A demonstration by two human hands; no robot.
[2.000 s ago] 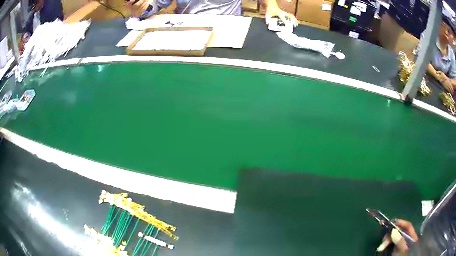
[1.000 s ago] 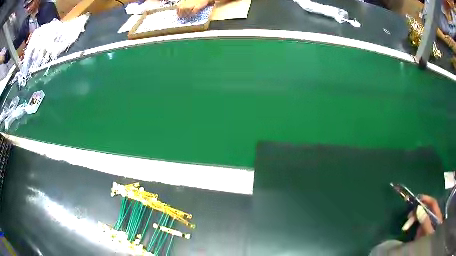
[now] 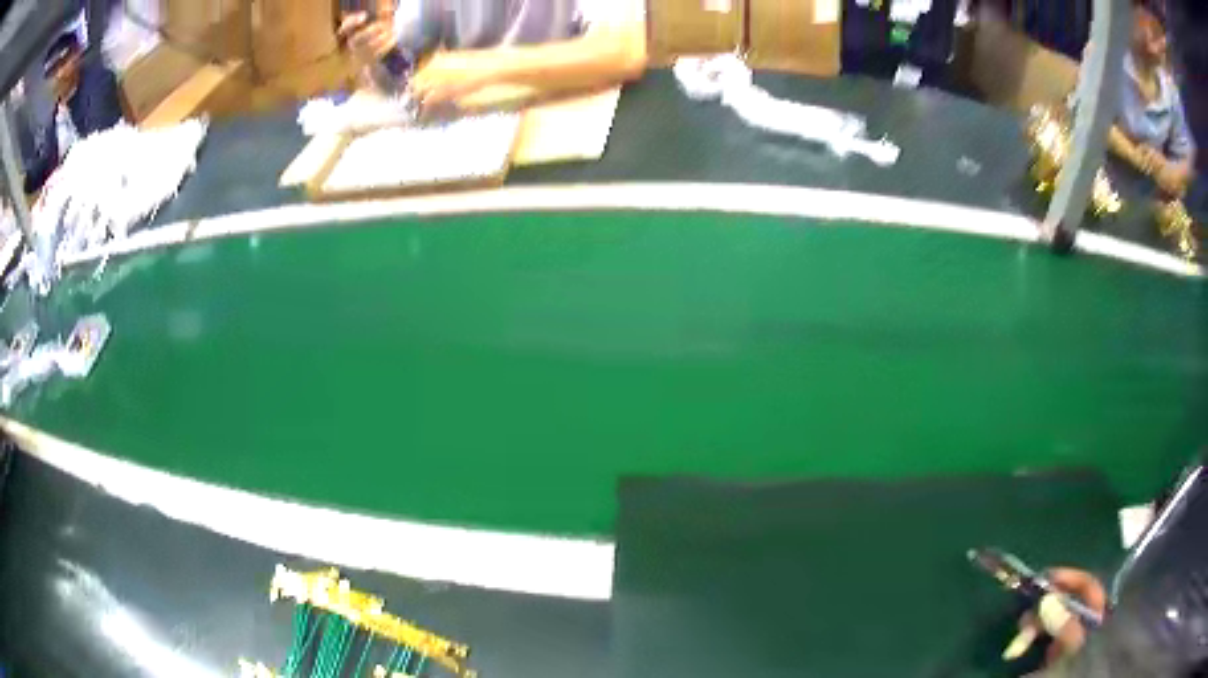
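My right hand is at the lower right, over the dark work mat. It holds the soldering iron, whose tip points up and left. Pale covers show on its fingertips. My left hand is not in view. A bundle of green wires with brass contact strips lies on the dark bench at the lower left, cut off by the bottom edge.
The green conveyor belt crosses the view. Socket housings with bagged cords are at its far left. Opposite, a person's arms are over a shallow tray. A bagged cord and a grey post stand beyond the belt.
The view has tilted down and then back up. The person opposite has moved their hands back from the tray. My right hand still holds the iron over the mat.
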